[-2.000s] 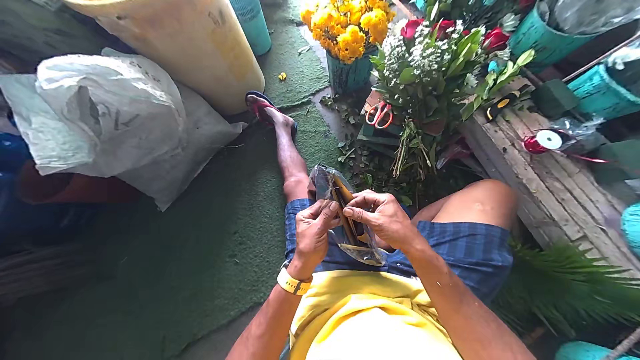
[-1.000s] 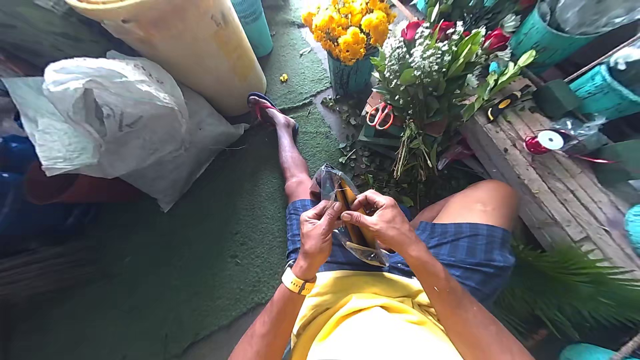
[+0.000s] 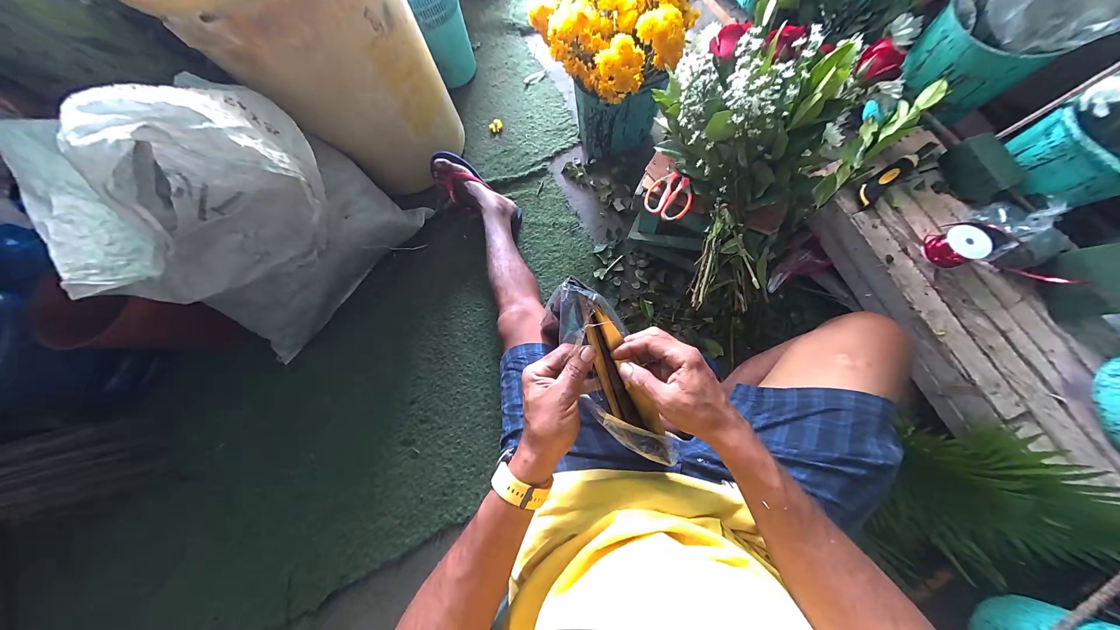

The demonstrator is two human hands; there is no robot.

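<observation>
Over my lap I hold a clear plastic bag [image 3: 643, 444] with a flat yellow and dark item [image 3: 643, 404] inside, perhaps a folder or pouch; its kind cannot be told. My left hand [image 3: 553, 401] pinches the left edge between thumb and fingers. My right hand [image 3: 675, 382] grips the right edge near the top, and the dark gap between the two edges faces up. Beyond my hands, orange-handled scissors [image 3: 668, 196] lie beside a bouquet of red roses and small white flowers [image 3: 744, 96].
A wooden bench [image 3: 971, 306] at right bears a red ribbon spool [image 3: 958, 245] and a black and yellow tool [image 3: 894, 175]. Yellow flowers [image 3: 617, 57] stand in a green bucket [image 3: 615, 122]. At left are a white sack [image 3: 254, 192] and a large cream container [image 3: 350, 79]. Palm leaves [image 3: 989, 499] lie lower right.
</observation>
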